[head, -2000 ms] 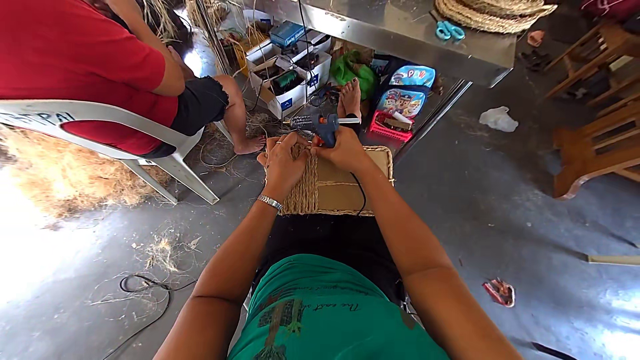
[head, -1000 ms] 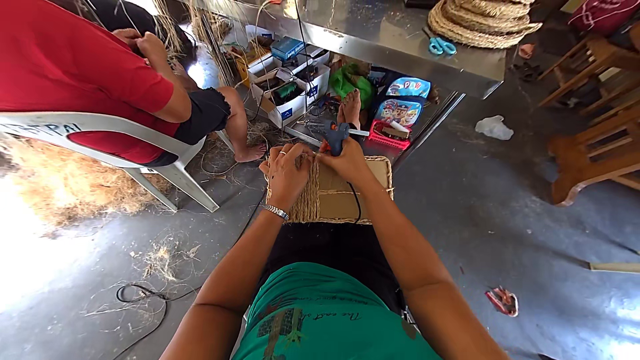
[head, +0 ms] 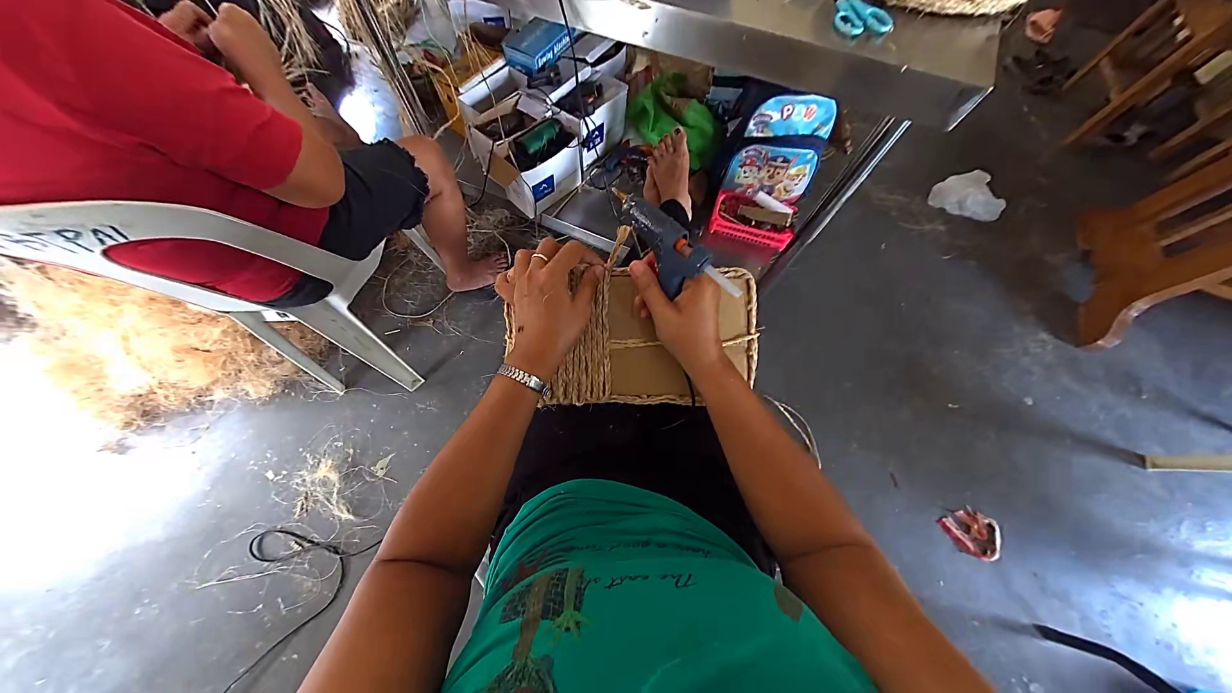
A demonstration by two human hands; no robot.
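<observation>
A cardboard panel (head: 640, 373) edged with braided natural-fibre cord rests on my lap. Rows of twisted fibre cord (head: 583, 368) cover its left part, while bare cardboard shows on the right, crossed by one strand. My left hand (head: 551, 306) lies on the corded part, its thumb and fingers at a cord (head: 616, 252) by the upper edge; whether they pinch it is hard to tell. A blue hot glue gun (head: 664, 241) is in my right hand (head: 685, 318), above the panel, its nozzle pointing up and left and a glue stick protruding from its back.
A person in red (head: 144, 115) sits on a white plastic chair (head: 192, 226) at left. Ahead are a metal table (head: 770, 48) with blue scissors (head: 861, 17), white boxes (head: 549, 178) and a pink basket (head: 751, 219). Wooden furniture (head: 1145, 241) stands right; a black cable (head: 332, 577) lies left.
The glue gun has turned in my right hand, and its nozzle now points up and left. My left hand remains on the corded part of the panel.
</observation>
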